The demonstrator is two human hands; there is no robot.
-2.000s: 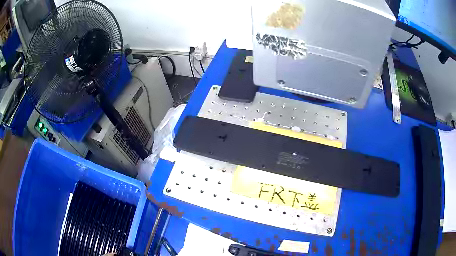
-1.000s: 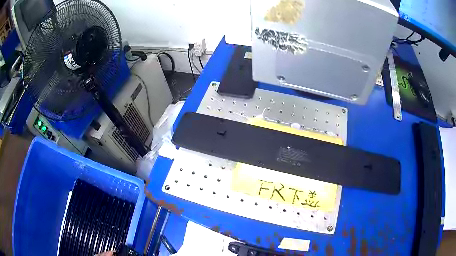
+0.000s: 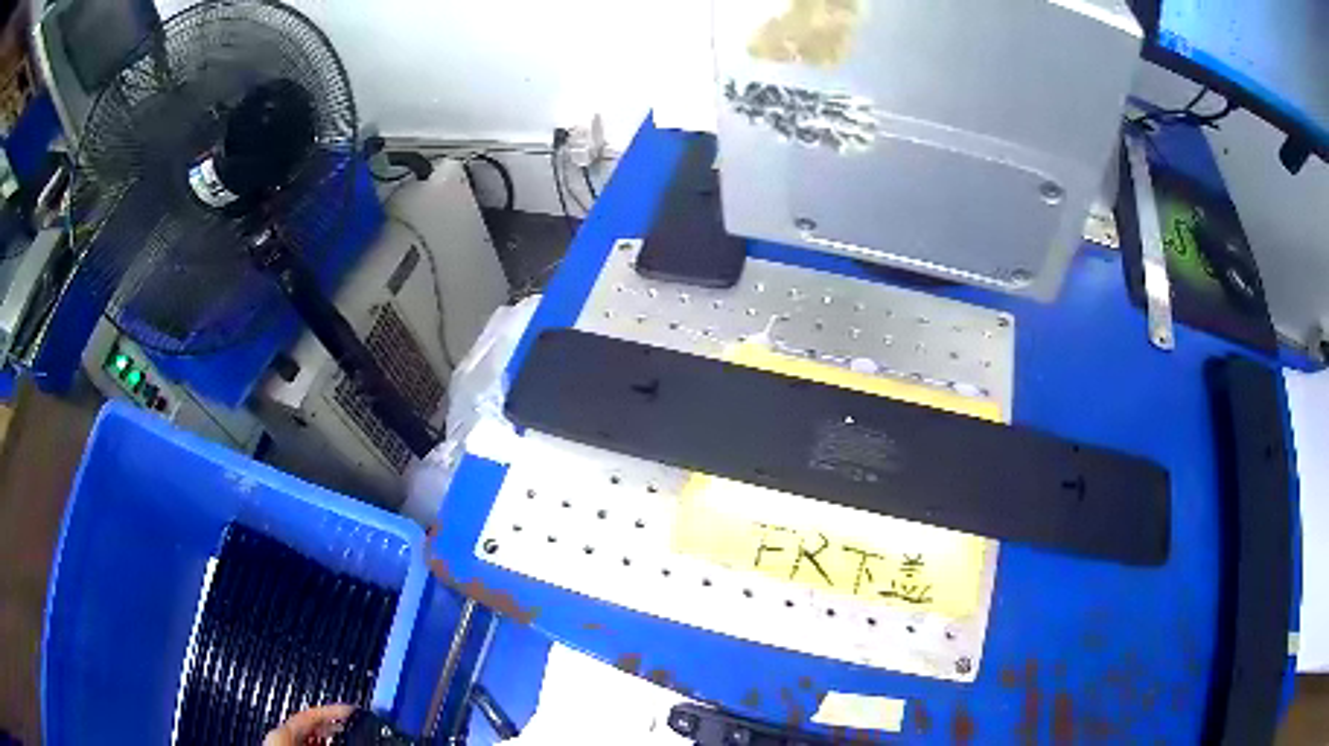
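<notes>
A long matte-black plastic cover (image 3: pixel 729 423) lies flat across the perforated silver plate (image 3: pixel 583 547) and the yellow label (image 3: pixel 831 561). Its right end reaches past the plate, and pale print shows on its face. At the bottom left, a few bare fingers, seemingly of my left hand (image 3: pixel 311 726), show at the front of the blue tote (image 3: pixel 416 576). They are beside a dark object cut off by the edge; their hold is unclear. Stacked black covers (image 3: pixel 284 641) stand in the tote. Part of another black piece (image 3: pixel 729 727) shows at the bottom edge. My right hand is not seen.
A grey metal housing (image 3: pixel 918 161) stands behind the plate, with a short black piece (image 3: pixel 692 233) beside it. Another cover (image 3: pixel 1251 539) lies at the right, near a steel ruler (image 3: pixel 1147 233). A pedestal fan (image 3: pixel 219 175) and vented machine (image 3: pixel 379 350) stand left. White paper (image 3: pixel 598 707) lies in front.
The fingers at the bottom left have come further up into view. The cover on the plate has not moved. The view has shifted slightly.
</notes>
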